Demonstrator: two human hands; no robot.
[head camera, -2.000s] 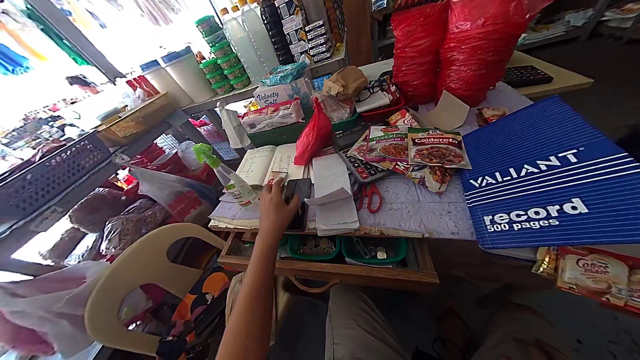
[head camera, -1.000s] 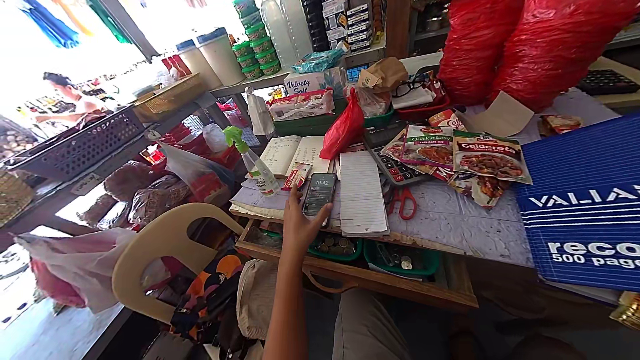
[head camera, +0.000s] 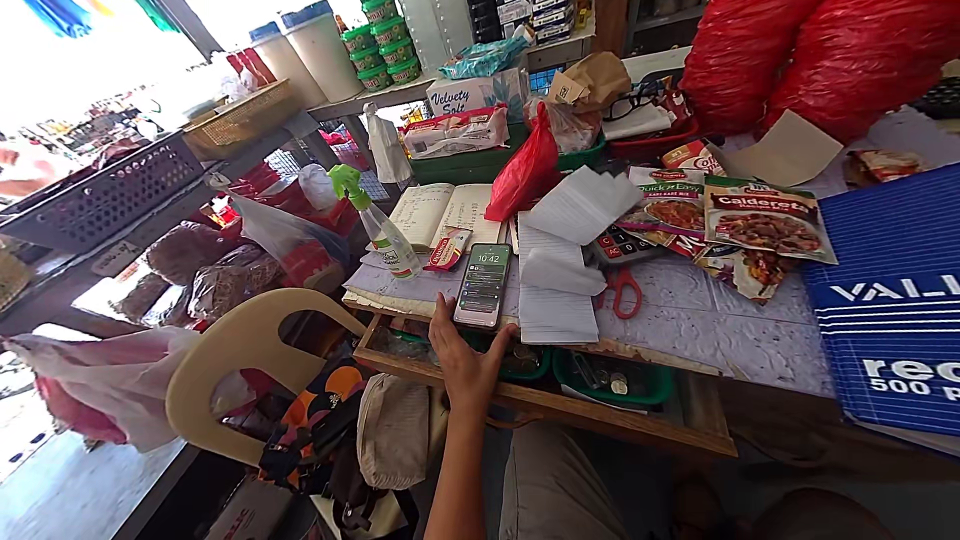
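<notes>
My left hand, fingers spread, is over the drawer's front edge at the lower end of a smartphone. The phone lies face up with its screen lit; my fingertips are close to its lower left side and my thumb is below its lower right corner. Right of the phone lie lined paper sheets, the upper ones raised and folded over. Red-handled scissors and a calculator sit beside them. A spray bottle, a small red packet and an open notebook are behind my hand. My right hand is not in view.
Below the tabletop, a wooden drawer stands pulled out, with coins in green trays. A plastic chair is at left. Seasoning packets and a large blue record book lie at right. Red plastic bags stand behind.
My left hand has drawn back from over the phone toward the drawer edge. The paper sheets, flat one second ago, now have their upper leaves raised and folded.
</notes>
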